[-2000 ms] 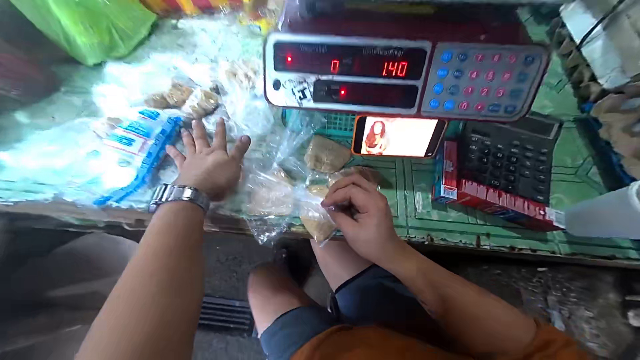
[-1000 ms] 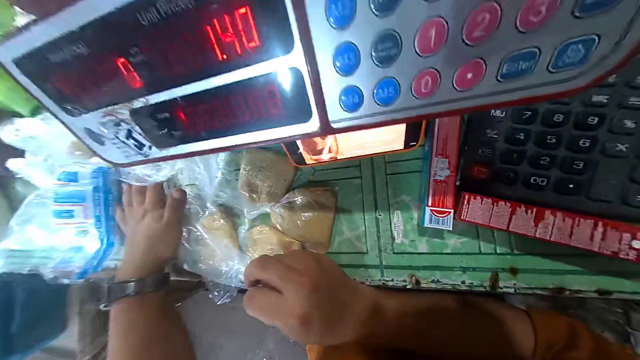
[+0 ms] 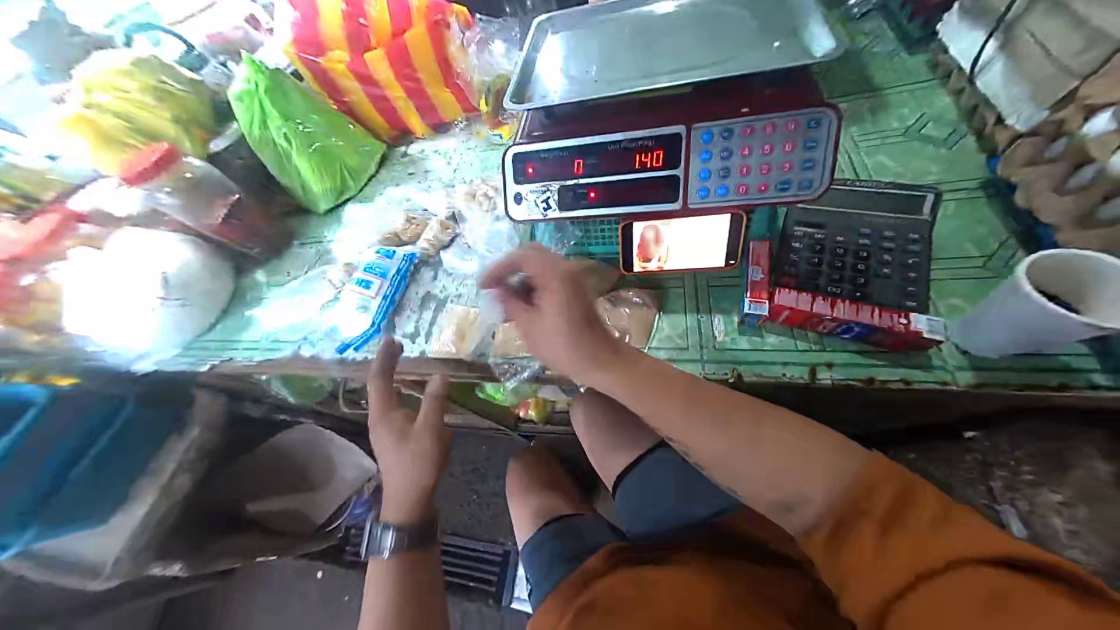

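My left hand (image 3: 409, 437), a metal-band watch on its wrist, is off the table's front edge with fingers spread and nothing in it. My right hand (image 3: 551, 315), blurred, is raised over several small clear plastic bags of light brown powder or grains (image 3: 628, 315) at the front edge; its fingertips are curled, and whether they pinch anything cannot be told. Between the hands lies another small filled bag (image 3: 457, 331). A blue and white plastic packet (image 3: 378, 293) lies beyond my left hand, with loose clear bags and small brown bundles (image 3: 420, 229) behind it.
A digital scale (image 3: 669, 171) with a metal tray (image 3: 674, 48) stands at the back, a lit phone (image 3: 682, 243) leaning before it. Right of them are a calculator (image 3: 862, 249) on a red box (image 3: 853, 322), a white cup (image 3: 1037, 302) and egg trays (image 3: 1050, 175). A green bag (image 3: 302, 136) and jar (image 3: 188, 192) stand left.
My left hand has lifted off the plastic on the table and come back past its edge. My right hand has moved forward and up over the small bags. The view has pulled back strongly.
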